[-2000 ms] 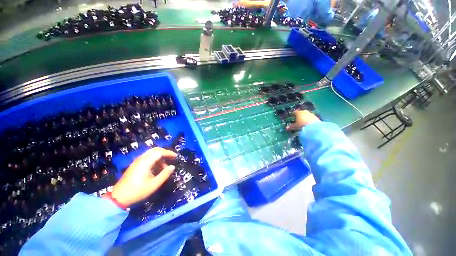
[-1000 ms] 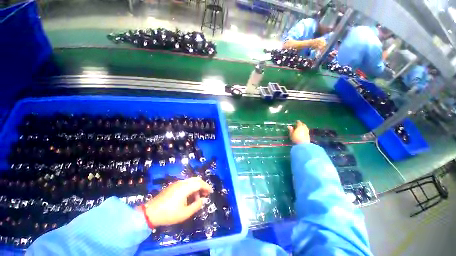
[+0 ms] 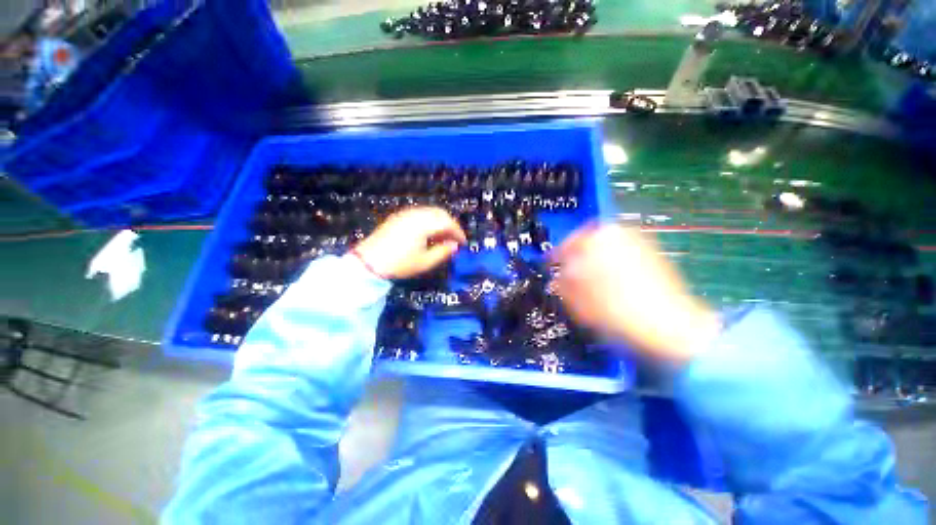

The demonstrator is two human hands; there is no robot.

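Note:
The blue parts tote [image 3: 493, 376] lies in front of me, with rows of black assemblies [image 3: 339, 210] and a looser heap at its right. My left hand [image 3: 413, 242] is over the middle rows, fingers bent; I cannot tell if it holds a part. My right hand [image 3: 631, 292] is blurred over the tote's right wall, fingertips above the loose assemblies; what it holds is unclear. The clear blister tray [image 3: 698, 246] lies right of the tote, blurred, with dark assemblies [image 3: 872, 277] in its right part.
Stacked blue totes [image 3: 154, 123] stand at the left, near a crumpled white cloth or paper [image 3: 120, 265]. Aluminium rails [image 3: 452, 110] run behind the tote, with a pale upright fixture [image 3: 690, 67] and silver blocks. Heaps of black assemblies [image 3: 493, 16] lie across the line. A stool [image 3: 46, 359] is at left.
The view has swung left. My right hand has come back from the blister tray to the tote's right side. My left hand has moved from the loose heap to the rows.

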